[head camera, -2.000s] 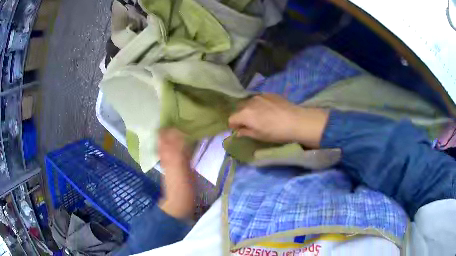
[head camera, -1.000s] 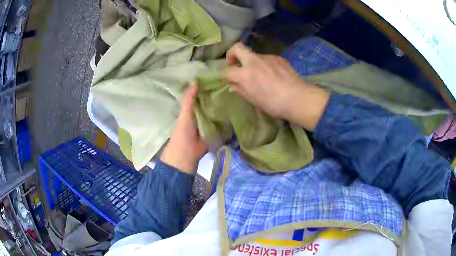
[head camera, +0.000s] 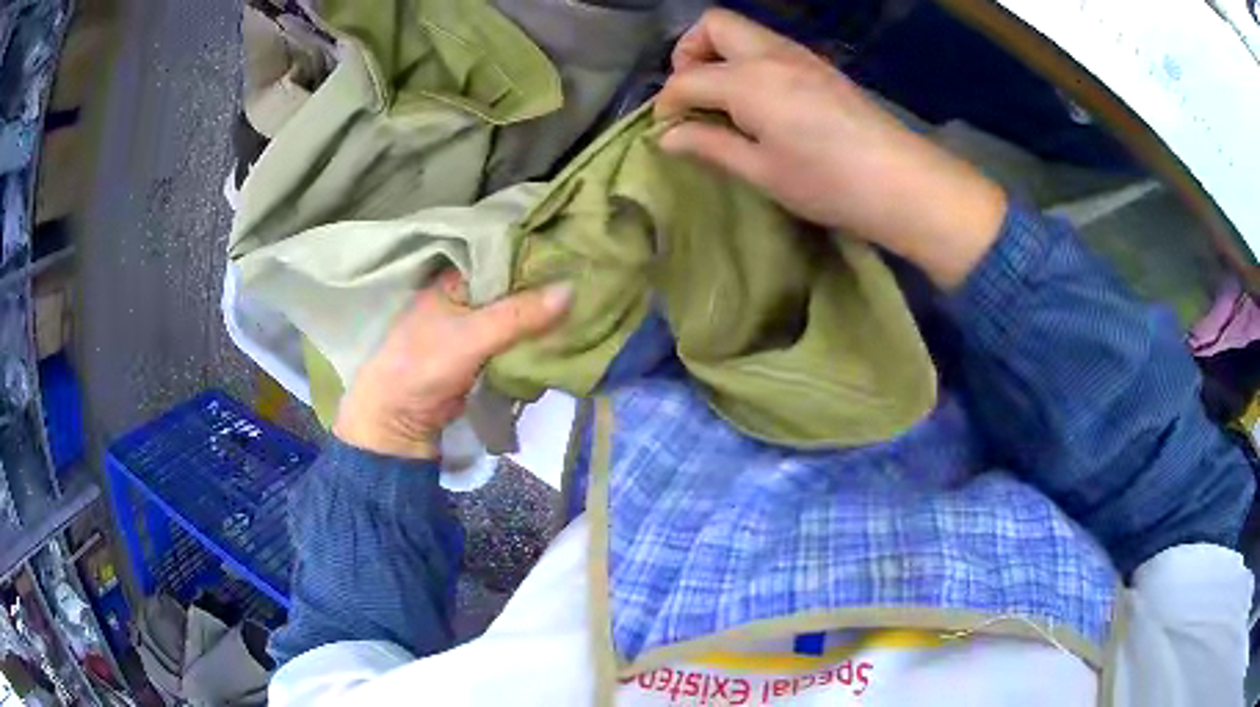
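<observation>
An olive-green garment piece [head camera: 788, 304] with visible seam lines hangs between my hands over my blue plaid apron. My right hand [head camera: 774, 118] pinches its upper edge between thumb and fingers, at the top centre. My left hand [head camera: 449, 352] grips the olive cloth lower down at the left, where it meets a pale sage-green part, with the thumb on top. The fingers of my left hand are partly hidden by the cloth. The pale part joins a heap of green and grey-brown cloth [head camera: 415, 152] at the upper left.
A pale tub [head camera: 263, 332] shows its edge under the heap. A blue crate [head camera: 207, 477] stands on the grey floor at lower left, with grey cloth [head camera: 207, 656] beside it. A white curved table edge [head camera: 1175, 104] is at upper right. Pink cloth [head camera: 1226, 321] lies at far right.
My right hand has moved up and lifted the edge of the olive cloth. My left hand has moved left and down compared with one second ago. The olive cloth is now spread wider.
</observation>
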